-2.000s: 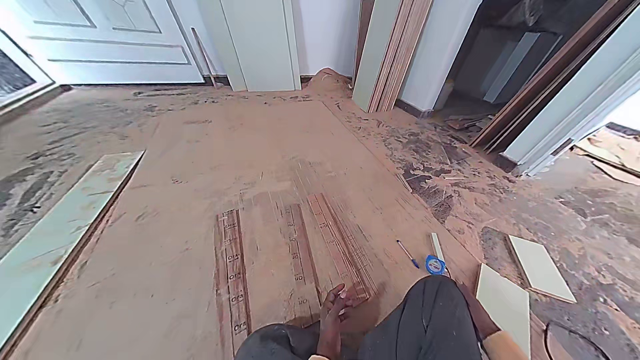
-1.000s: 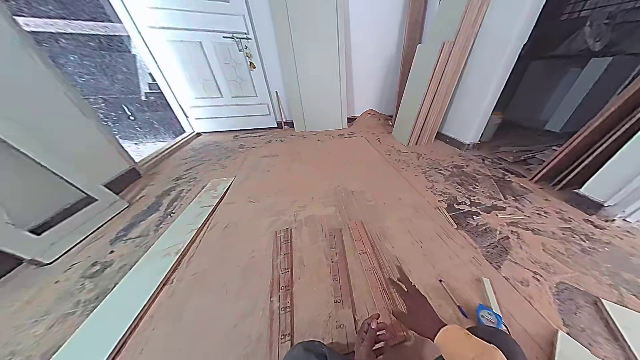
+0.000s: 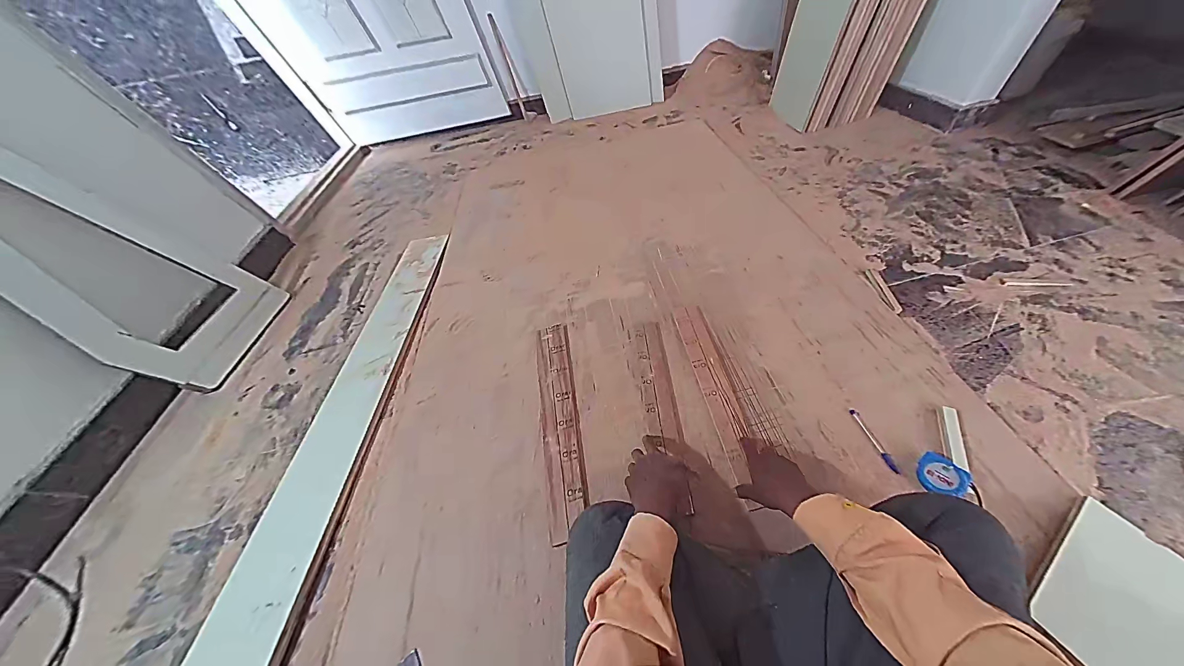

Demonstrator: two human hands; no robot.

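My left hand [image 3: 659,478] is low over the lower end of the middle printed strip [image 3: 651,375] on a dust-covered board [image 3: 499,370]. My right hand [image 3: 775,476] is at the lower end of the right-hand reddish strip [image 3: 710,375], its fingers apart. Whether either hand grips a strip cannot be told. Another printed strip [image 3: 562,425] lies left of my left hand. Right of my right hand are a blue pen [image 3: 874,442], a blue tape measure [image 3: 943,474] and a small pale offcut [image 3: 953,435].
A long pale board [image 3: 333,435] lies along the left. Pale panels [image 3: 606,55] and a stack of boards [image 3: 856,65] lean at the back, near a white door [image 3: 398,55] and a sawdust heap [image 3: 726,74]. A pale board piece [image 3: 1115,578] lies at lower right.
My right hand, earlier beside my right leg, has come forward to the right-hand strip. My left hand now reaches forward to the middle strip. The view has turned left.
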